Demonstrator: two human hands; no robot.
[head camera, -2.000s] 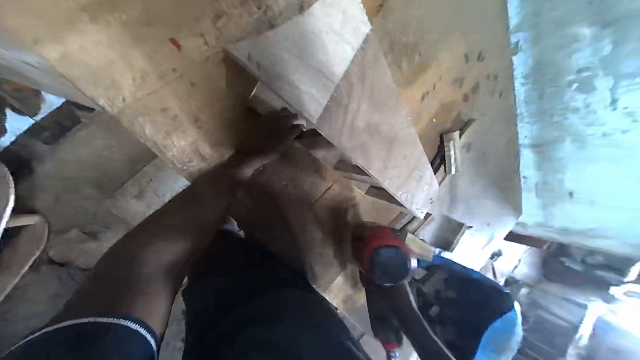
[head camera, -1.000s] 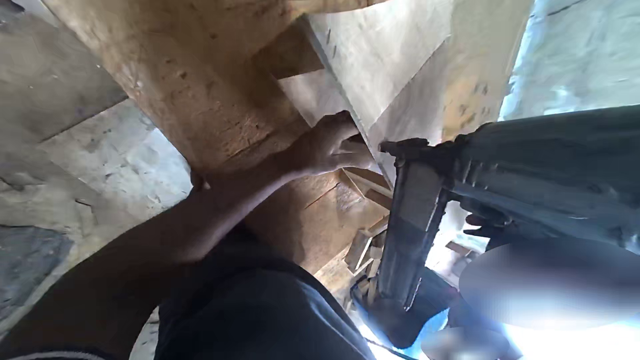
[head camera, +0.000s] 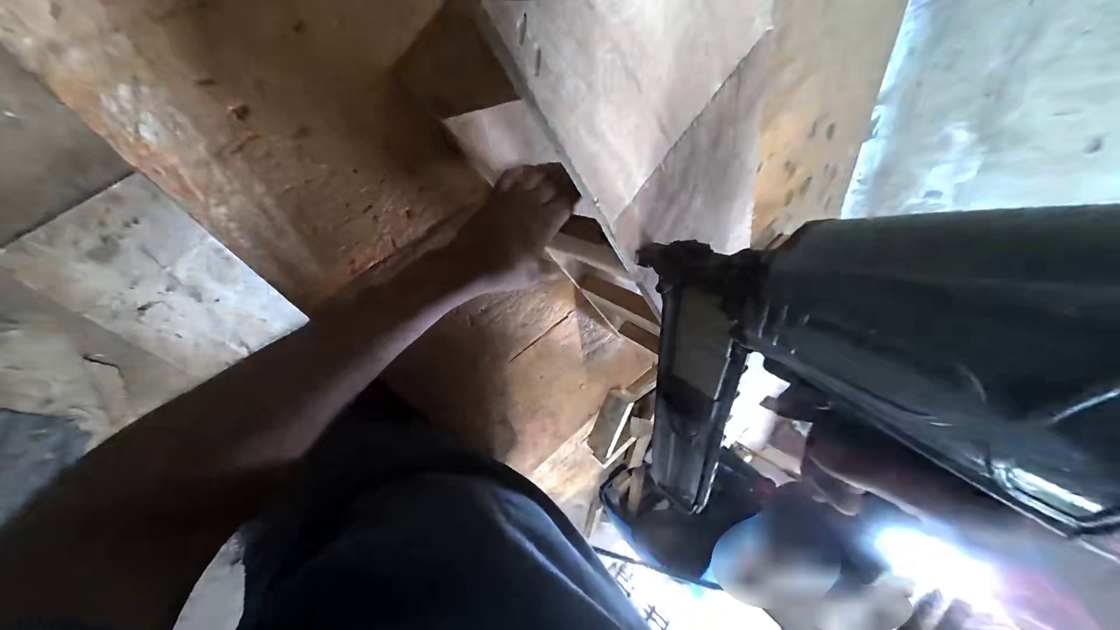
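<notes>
My left hand (head camera: 523, 214) reaches in from the lower left, its fingers curled around the edge of a wooden frame (head camera: 604, 254) beneath a pale plywood panel (head camera: 639, 96). A large black tool, apparently a nail gun (head camera: 927, 324), fills the right side, with its nose by the panel's lower edge and its narrow magazine (head camera: 696, 394) pointing downward. Beneath its body, my right hand (head camera: 831, 468) is partly visible in shadow and glare, around the handle. Whether the nose touches the wood cannot be told.
A brown wooden work surface (head camera: 289, 131) lies under the panel. Small wooden blocks (head camera: 612, 424) sit beside the magazine. My dark-clothed leg (head camera: 437, 542) is at the bottom. Pale boards (head camera: 166, 271) lie at the left, and strong glare covers the lower right.
Two seconds ago a red-and-black tool was low near my legs; now the black tool is raised at the panel's edge. My left hand stays at the frame. The view has moved closer.
</notes>
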